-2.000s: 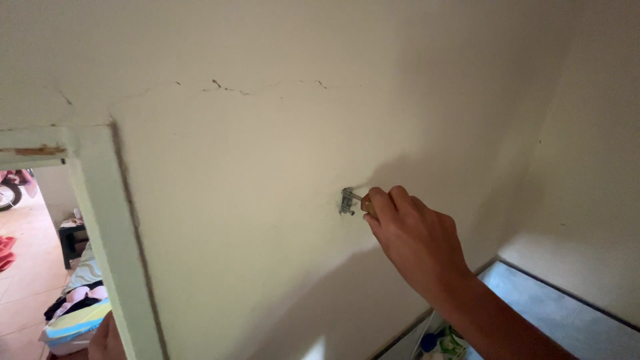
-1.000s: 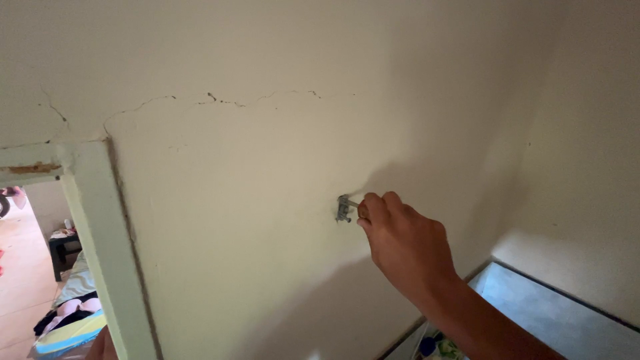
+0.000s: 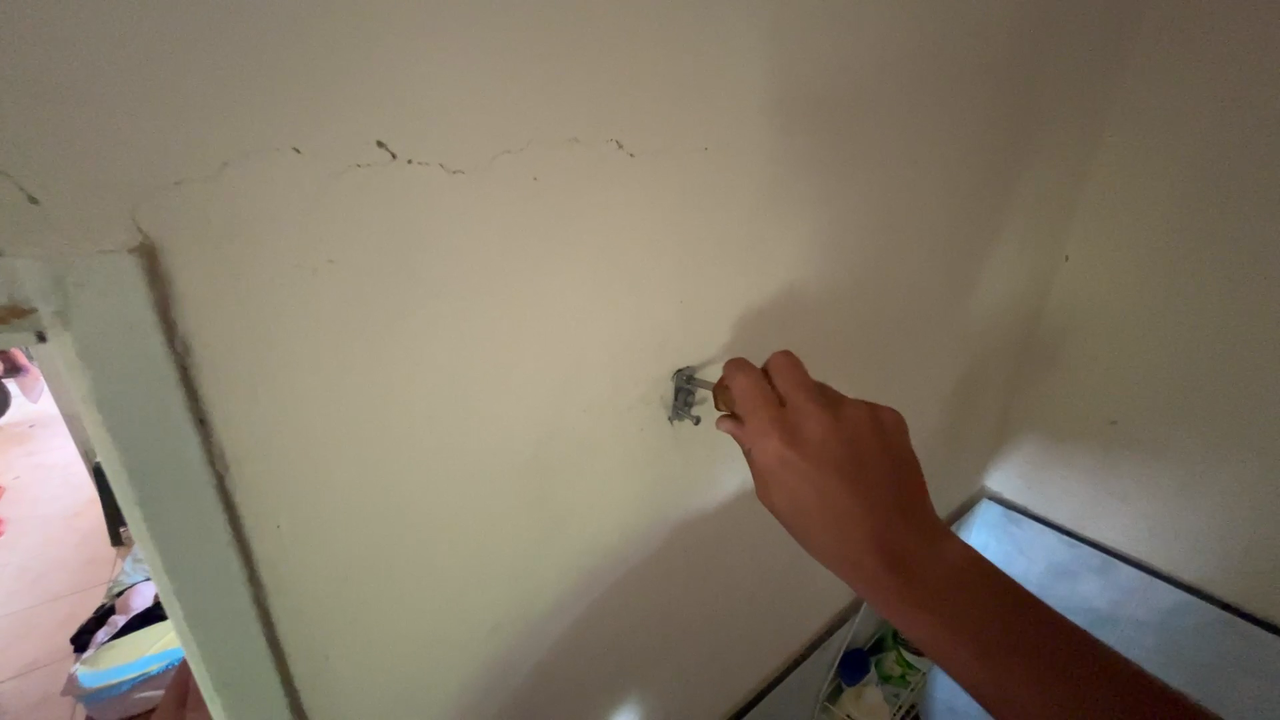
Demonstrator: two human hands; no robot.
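My right hand [image 3: 835, 455] is closed around a small object at the wall, its fingertips pinching what looks like a metal screw or pin [image 3: 702, 384]. That piece meets the upper part of a small grey metal fitting [image 3: 685, 397] set against the cream wall [image 3: 450, 400]. A second short screw-like part sticks out at the fitting's lower end. The fingers hide most of what is held. At the bottom left edge a bit of skin, possibly my left hand [image 3: 182, 695], shows beside the door frame; its fingers cannot be made out.
A pale green door frame [image 3: 150, 450] stands at left, with a tiled floor and a pile of cloth [image 3: 125, 640] beyond it. Cracks run across the wall above. At lower right are a grey-blue tiled surface [image 3: 1090, 600] and a rack [image 3: 880, 680] with bottles.
My right hand stays at the wall fitting, with its grip seen slightly differently. The view has shifted a little.
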